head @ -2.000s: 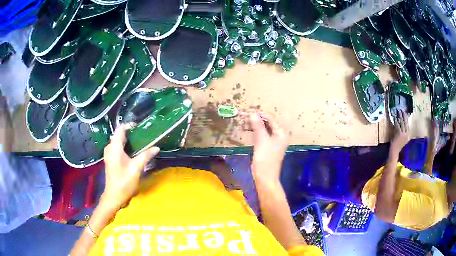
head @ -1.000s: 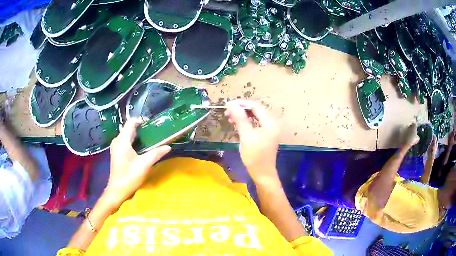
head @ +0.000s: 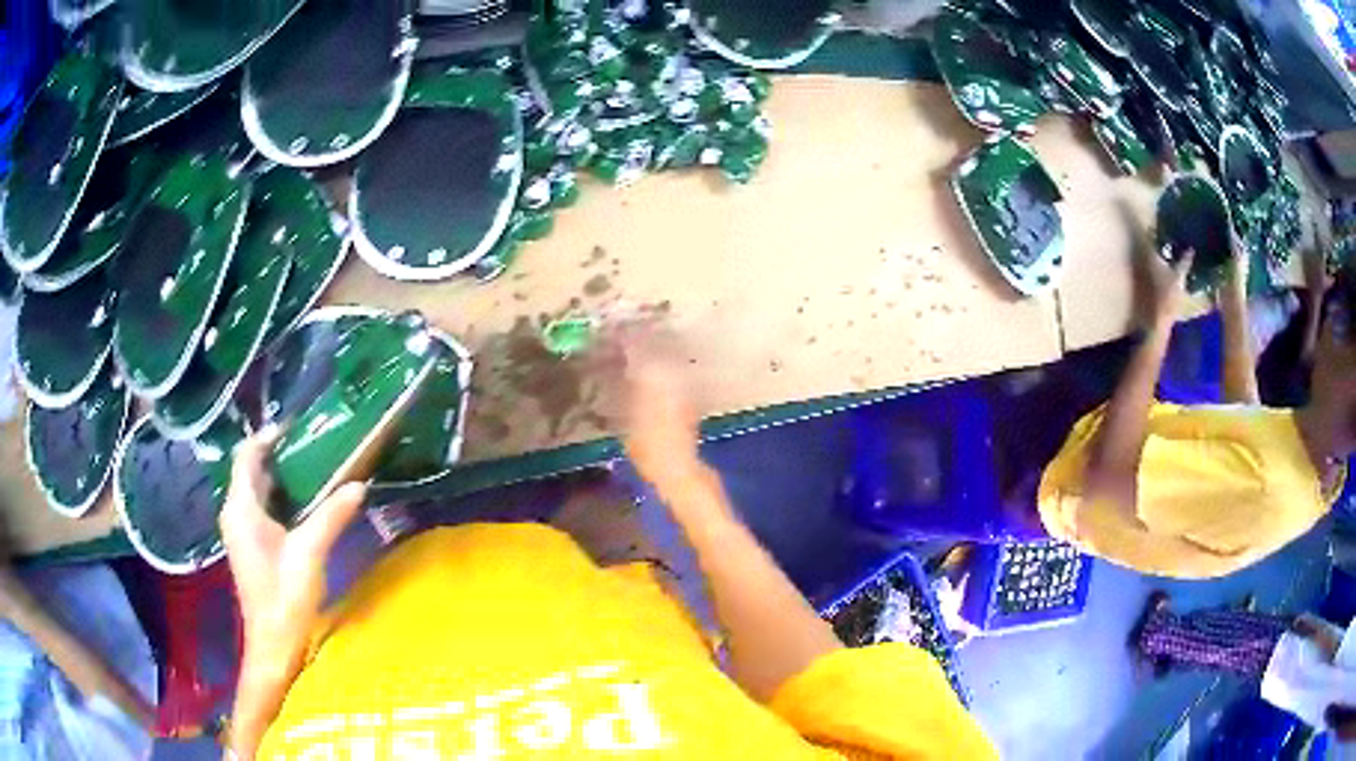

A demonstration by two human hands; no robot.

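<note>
My left hand (head: 280, 543) holds a glossy green, white-edged sewn piece (head: 345, 413) at the table's near edge, thumb and fingers on its lower left end. The piece is tilted and overlaps another white-edged piece beneath it. My right hand (head: 649, 390) is over the board to the right, blurred; its fingers and anything in them cannot be made out. A small bright green item (head: 568, 335) lies on the board among brown specks, just left of my right hand.
Overlapping sewn pieces (head: 179, 268) lie at the left. A heap of small green trims (head: 640, 112) lies at the back. One piece (head: 1011, 213) lies at the right, near a person in yellow (head: 1190, 483). Blue crates (head: 1037, 583) stand on the floor.
The view has turned and shifted. My right hand, which held a pale thin stick against the green piece one second ago, is now away from it over the board. My left hand still holds the piece.
</note>
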